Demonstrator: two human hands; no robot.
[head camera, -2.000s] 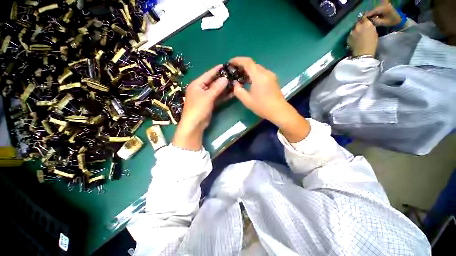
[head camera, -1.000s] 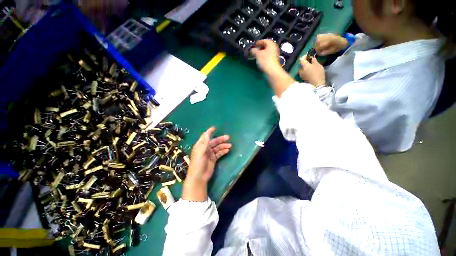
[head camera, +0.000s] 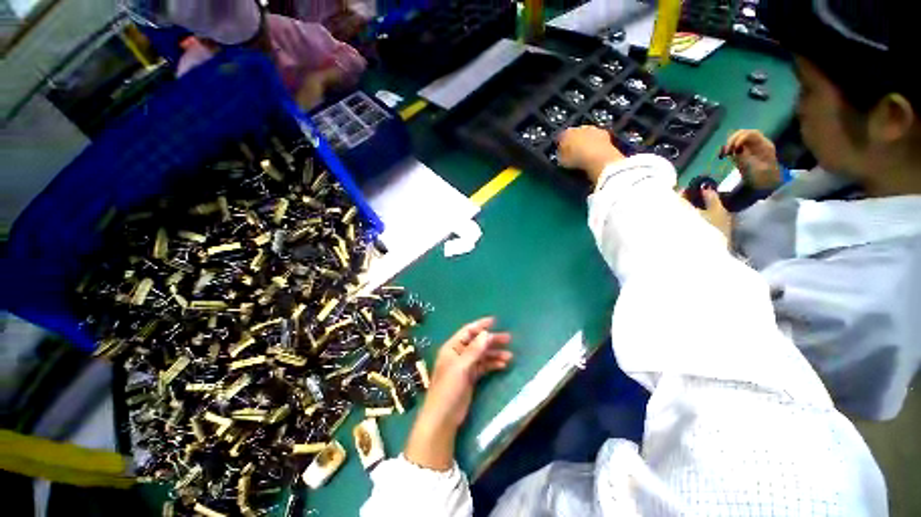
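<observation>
The black parts tray with square-looking cells of shiny rings lies at the upper right. My right hand is over its near left edge; its fingertips are bent down at a cell, and whether they grip a piece cannot be told. My left hand is above the green bench right of the clip heap, palm up with its fingers apart and empty. The great heap of binder clips with tan strips spreads at the left. Two small cream blocks lie at its lower right edge.
A blue plastic bin is tipped behind the heap. A white sheet, a crumpled tissue and a compartment box lie beyond it. A coworker sits at the right, hands on a dark piece. Another person is at the back.
Both hands were together on a dark piece; they parted, and my right hand reached to the tray. The view has since swung, showing more of the tray and bin.
</observation>
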